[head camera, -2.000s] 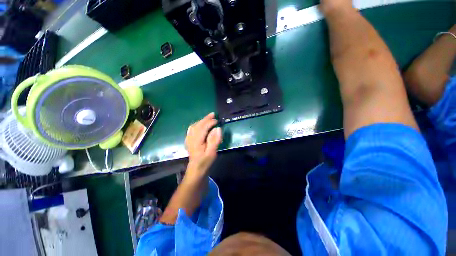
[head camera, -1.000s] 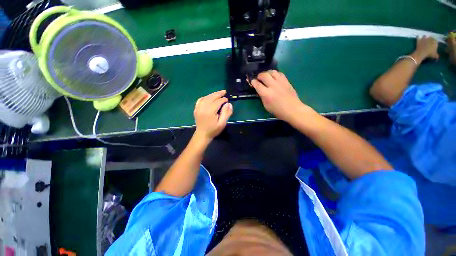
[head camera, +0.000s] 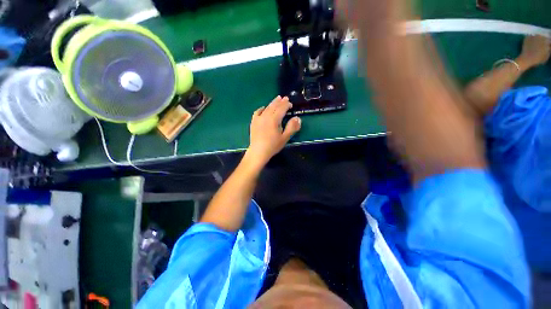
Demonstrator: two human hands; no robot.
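The black toggle press fixture [head camera: 313, 42] stands on the green bench in front of me. A small squarish watch housing [head camera: 312, 91] with a shiny rim sits on its base plate, below the pressure head. My left hand [head camera: 270, 128] rests at the base plate's near left corner, fingers apart, with nothing seen in it. My right forearm is raised and blurred beside the fixture. My right hand is cut off by the top edge, so its grip is hidden. The clamp handle is not in view.
A green-yellow fan [head camera: 124, 78] and a white fan [head camera: 39, 108] stand at left. A wooden-coloured block [head camera: 175, 121] lies beside them. Small dark units [head camera: 199, 46] lie beyond, one at far upper right [head camera: 483, 5]. A neighbour's arm [head camera: 492, 81] rests at right.
My right hand has left the base plate and moved up out of the picture. The housing on the plate now shows. My left hand stays by the corner, fingers a little more spread.
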